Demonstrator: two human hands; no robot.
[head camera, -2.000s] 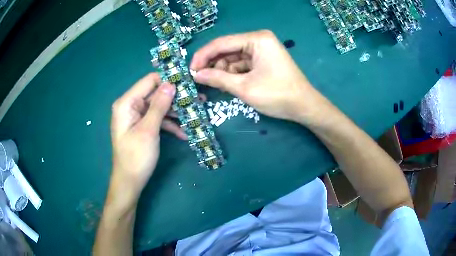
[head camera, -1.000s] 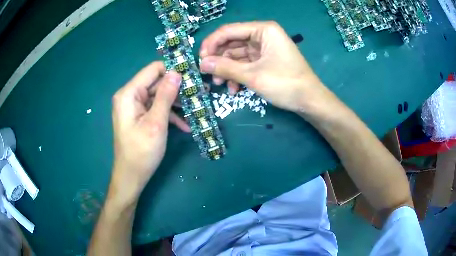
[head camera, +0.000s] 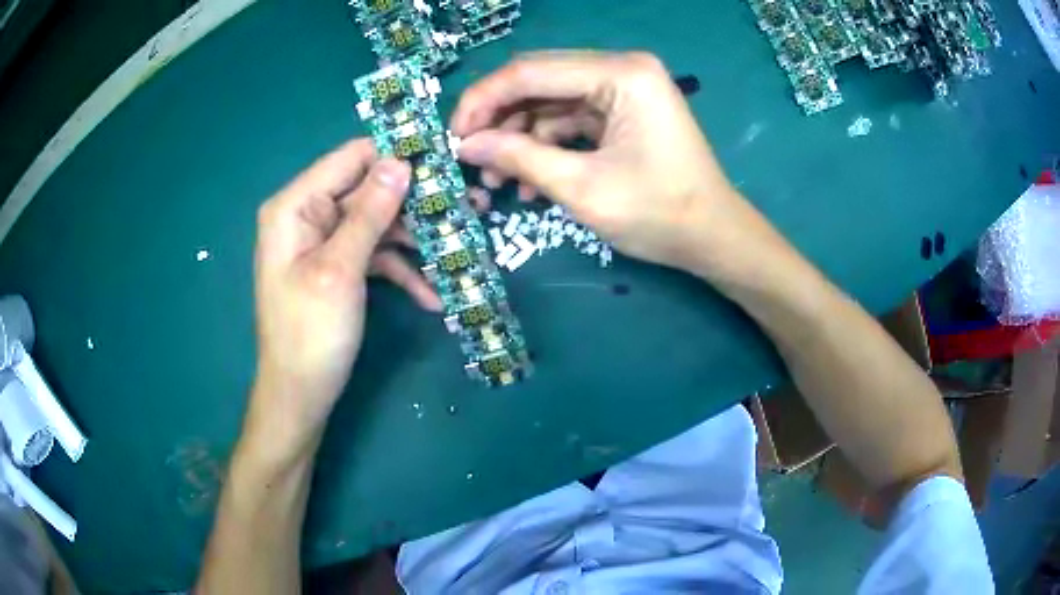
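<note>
A long green circuit board strip (head camera: 451, 244) slants across the middle, with dark yellowish blocks repeated along it. My left hand (head camera: 331, 244) grips its left edge, thumb on top, other fingers partly hidden under the strip. My right hand (head camera: 593, 151) is at the strip's upper right edge, thumb and index finger pinched on a small white part (head camera: 455, 144) that touches or nearly touches the edge. A loose pile of small white parts (head camera: 541, 236) lies right of the strip, below my right hand.
More strips (head camera: 401, 35) lie at the top, beyond the held one. Overlapping strips (head camera: 883, 41) are heaped at the upper right. White tubes (head camera: 29, 418) are at the lower left. Cardboard boxes (head camera: 796, 432) and a red bin (head camera: 971, 341) with clear wrap (head camera: 1023, 256) are at the right.
The strip and my left hand have shifted slightly. My right thumb and index finger moved off the strip's edge and back to it; the white part shows between them again.
</note>
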